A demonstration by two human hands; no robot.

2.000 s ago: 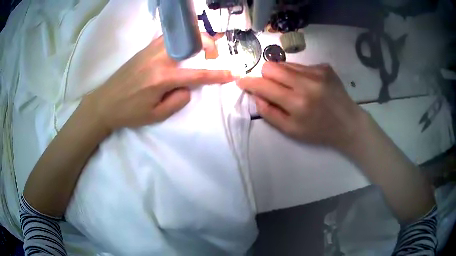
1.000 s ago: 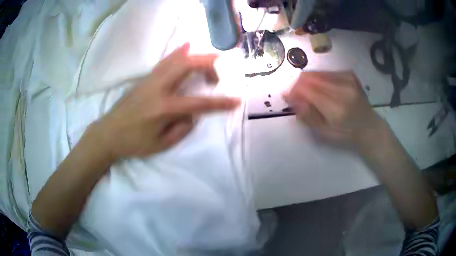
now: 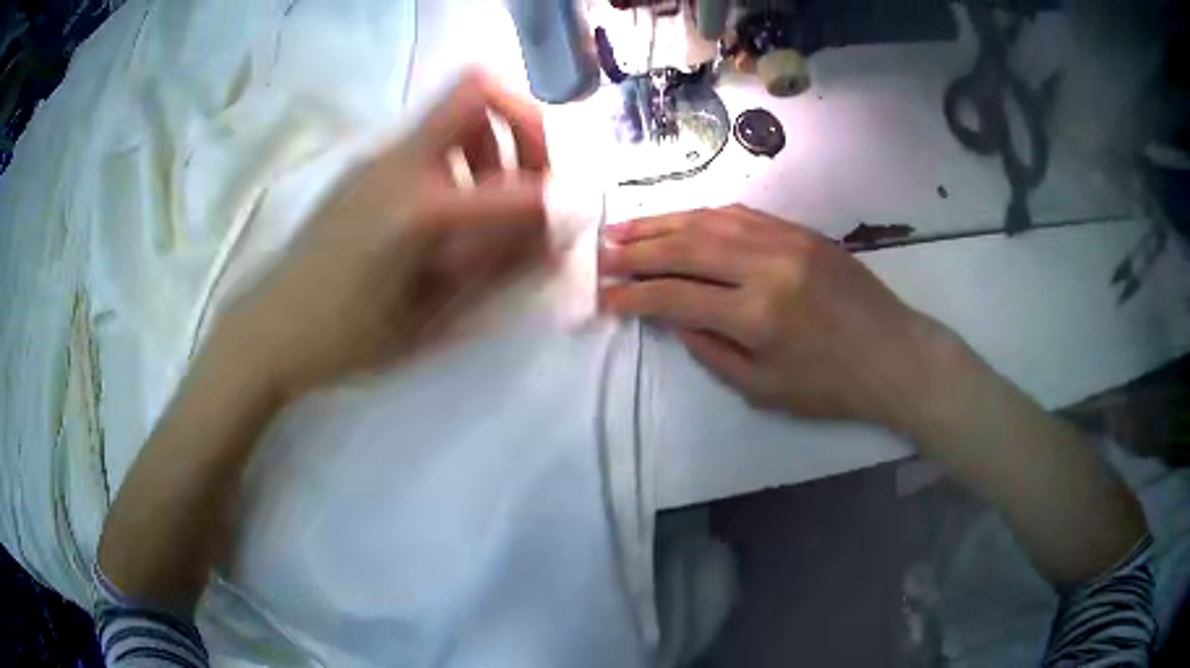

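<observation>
A white garment piece [image 3: 431, 509] drapes from below the needle area towards me. Its narrow folded edge [image 3: 626, 431] runs down the cloth's right side. My left hand [image 3: 418, 235] is blurred, with bent fingers over the cloth left of that edge; whether it grips cloth cannot be told. My right hand [image 3: 770, 307] has its fingertips on the cloth's right edge, its fingers close together. The presser foot and needle [image 3: 663, 111] are under the bright lamp, above and beyond both hands. The cloth's top edge lies nearer to me than the presser foot.
A dark round disc [image 3: 758, 131] lies right of the needle plate. Black shears [image 3: 1005, 124] lie at the upper right, and small snips [image 3: 1138, 268] at the far right. A blue-grey rounded arm [image 3: 553, 52] hangs left of the needle. Cream cloth folds [image 3: 144, 196] heap at left.
My right hand has come left and down onto the cloth edge, after being off it one second ago. My left hand has moved slightly and its fingers are more bent.
</observation>
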